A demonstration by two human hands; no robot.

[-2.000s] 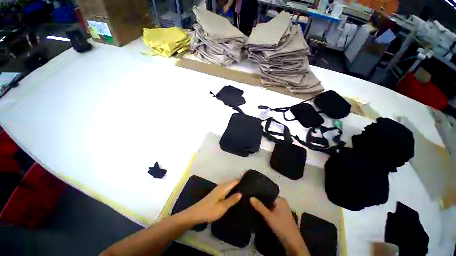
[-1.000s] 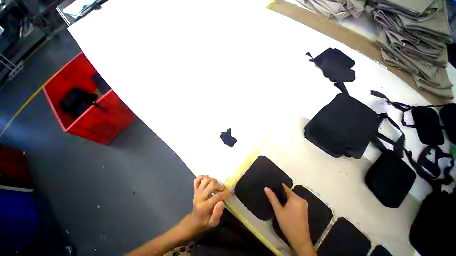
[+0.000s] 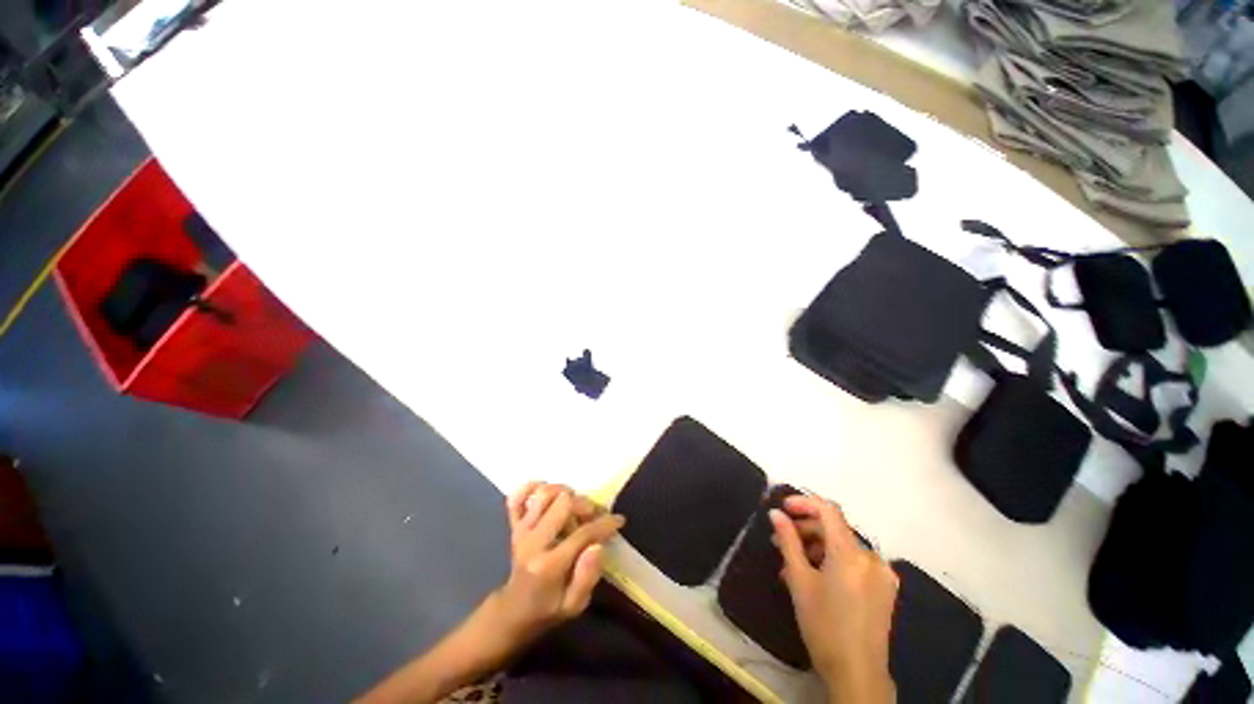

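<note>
Several black fabric panels [image 3: 690, 501] lie in a row along the near edge of the taped gluing board [image 3: 880, 481]. My right hand [image 3: 842, 585] is over the second panel from the left [image 3: 750, 589], thumb and fingertips close together at its upper part; whether they pinch the fabric is unclear. My left hand [image 3: 554, 550] rests at the board's near-left corner, fingers bent beside the first panel, with nothing visible in it. Part of the second and third panels is hidden by my right hand.
A neat panel stack [image 3: 897, 316] and a smaller panel [image 3: 1022, 448] lie behind the row. Large black stack [image 3: 1169, 550] at right. Strap pieces [image 3: 1148, 399] behind. Black scrap [image 3: 587, 374] on the white table [image 3: 413, 206]. Folded beige pieces [image 3: 1086, 110] far right. Red crate [image 3: 206, 344] on the floor at left.
The view first swung left. My hands parted from the panel held between them; my left hand went to the board's corner. My right hand has since moved from the first panel to the second.
</note>
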